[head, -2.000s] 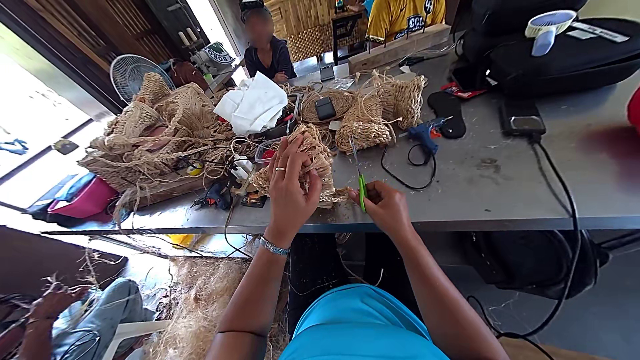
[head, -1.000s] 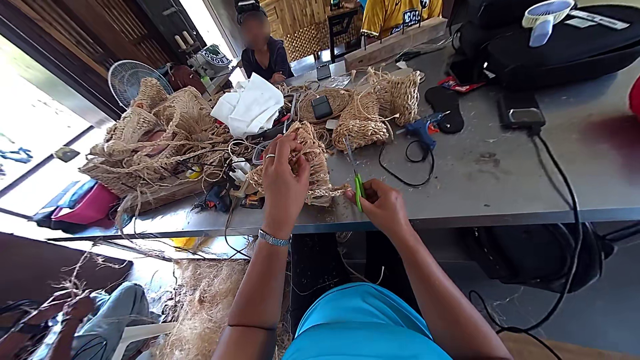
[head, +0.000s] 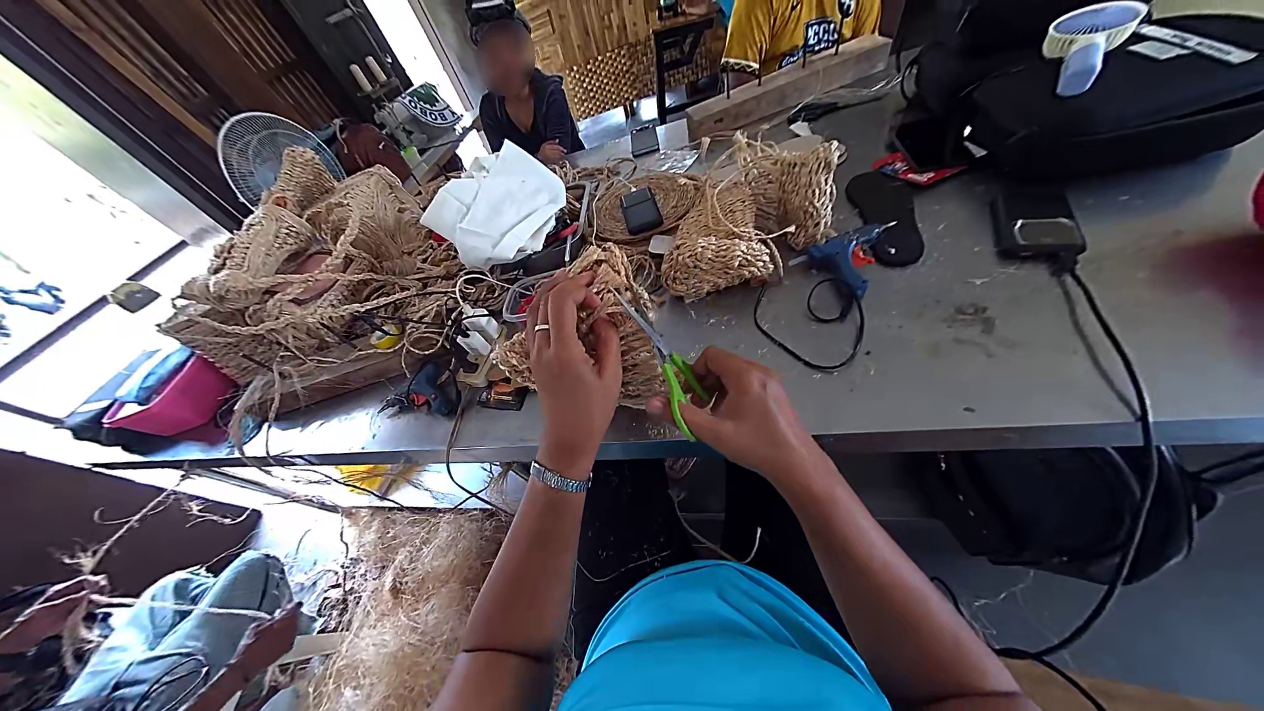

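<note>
My left hand (head: 573,360), with a ring and a metal watch band at its wrist, rests on a braided natural-fibre piece (head: 637,355) near the table's front edge and pinches part of it. My right hand (head: 746,410) holds green-handled scissors (head: 675,380) by the handles. Their blades point up and left, over the braided piece, beside my left fingertips; whether they touch a strand I cannot tell. Behind lie more braided fibre pieces (head: 721,242), and a blue hot glue gun (head: 842,262) with its cord lies to the right.
A heap of braided fibre (head: 346,257) and a white cloth (head: 499,205) cover the left of the metal table (head: 948,365). Black insole (head: 887,217), corded black device (head: 1039,225) and black bag (head: 1116,109) lie right. One person sits across; another sits lower left, holding fibre strands. Loose fibre (head: 405,592) lies below.
The scissors have swung from nearly upright to a tilt up and left, their blades now over the braided piece near my left fingers. My left hand stays on the piece.
</note>
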